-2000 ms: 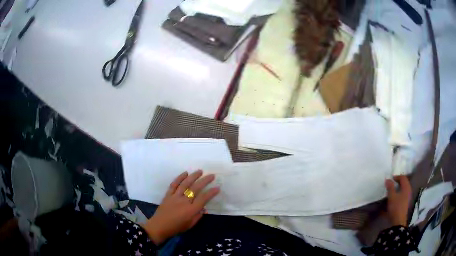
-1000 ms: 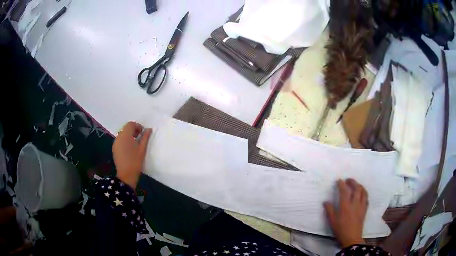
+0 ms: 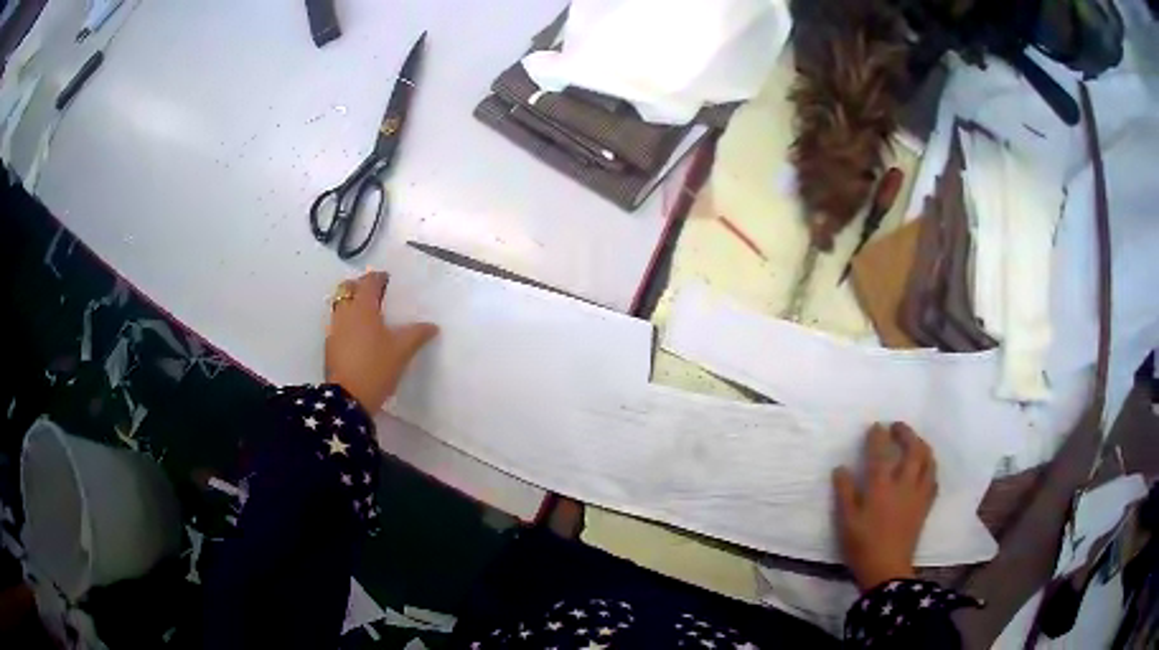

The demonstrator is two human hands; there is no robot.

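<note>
A long white paper-like or cloth piece (image 3: 572,419) lies across the table near its front edge, with a notch in its far side. Thin brown checked cloth (image 3: 489,268) shows as a sliver beyond its far edge, and more at its right end. My left hand (image 3: 371,340), with a yellow ring, rests on the piece's left end, thumb spread from the fingers. My right hand (image 3: 887,495) lies on the piece near its right end, fingers slightly bent. Neither hand visibly grips it. Black-handled shears (image 3: 369,172) lie on the table beyond my left hand.
Folded checked cloth (image 3: 572,146) lies under a crumpled white cloth (image 3: 674,57) at the far middle. A brown feather duster (image 3: 841,127) and layered pieces (image 3: 941,279) lie at right. A grey bucket (image 3: 102,508) and scraps are below the table edge at left.
The white piece has shifted over the checked cloth, which now shows far less. My left hand has moved from the piece's lower left edge further onto it. My right hand stays on the right part.
</note>
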